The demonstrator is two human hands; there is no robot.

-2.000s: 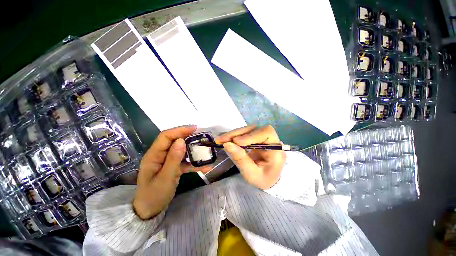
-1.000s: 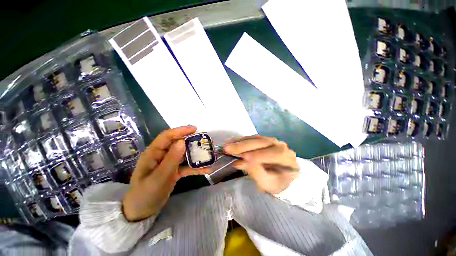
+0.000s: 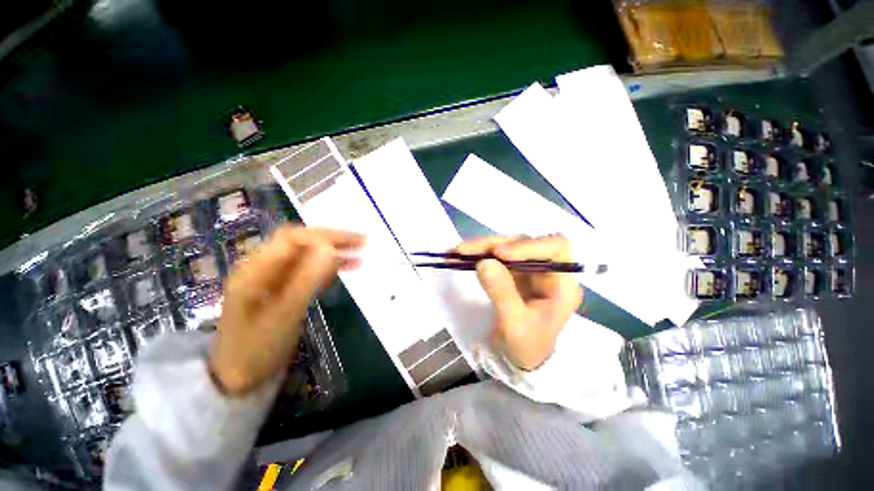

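My right hand (image 3: 532,297) holds dark pointed tweezers (image 3: 508,264) level above the white liner strips, tips pointing left and slightly apart. Nothing can be made out between the tips. My left hand (image 3: 273,297) is blurred, to the left of the strips, over the edge of the left blister tray, with its fingertips close together. No device unit shows in it, but the blur hides whether it holds anything small. A long liner strip (image 3: 369,259) with grey-brown blocks at both ends lies between my hands.
The left blister tray (image 3: 125,297) holds units under glare. White spare strips (image 3: 613,163) fan out to the right. A filled tray (image 3: 767,206) and a clear empty-pocket tray (image 3: 747,384) lie at the right. The green conveyor (image 3: 383,67) carries single units (image 3: 244,125). A brown block (image 3: 704,34) stands beyond.
The device unit has gone from my left hand, which has moved left and blurred. The tweezers now point left over the strips. The view has shifted, showing more of the conveyor and its units.
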